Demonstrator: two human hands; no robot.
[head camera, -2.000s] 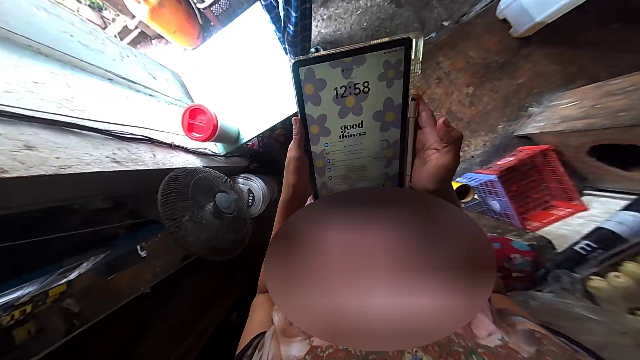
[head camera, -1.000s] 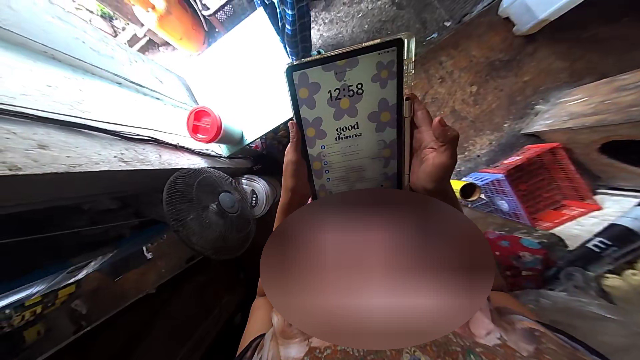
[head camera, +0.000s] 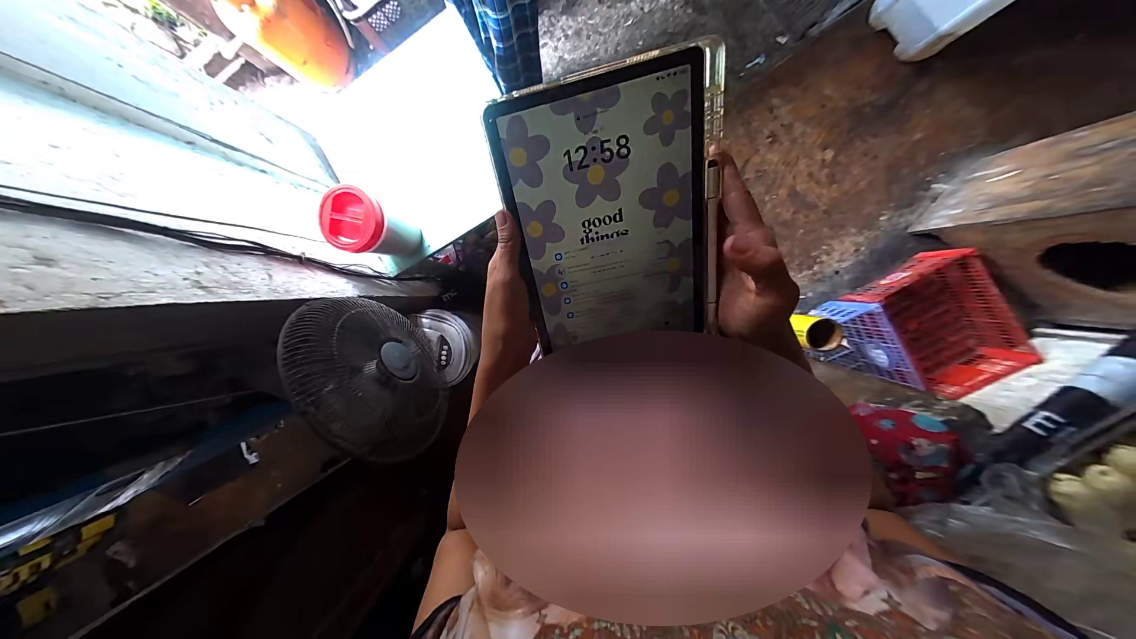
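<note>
A tablet (head camera: 612, 204) in a clear case is held upright at the upper middle, its lit screen showing flowers, a clock and some lines of writing. My left hand (head camera: 508, 284) grips its left edge, with the thumb along the frame. Against the right edge, by the side strip of the case, rests my right hand (head camera: 754, 257), its fingers partly behind the tablet. A blurred oval covers the tablet's lower end and part of both forearms.
Left of the tablet stand a cup with a red lid (head camera: 351, 219) on a ledge and a grey fan (head camera: 364, 377). To the right are a red and blue plastic crate (head camera: 941, 319), a yellow cylindrical container (head camera: 812, 332), a wooden box (head camera: 1038, 222) and a white plastic container (head camera: 932, 22).
</note>
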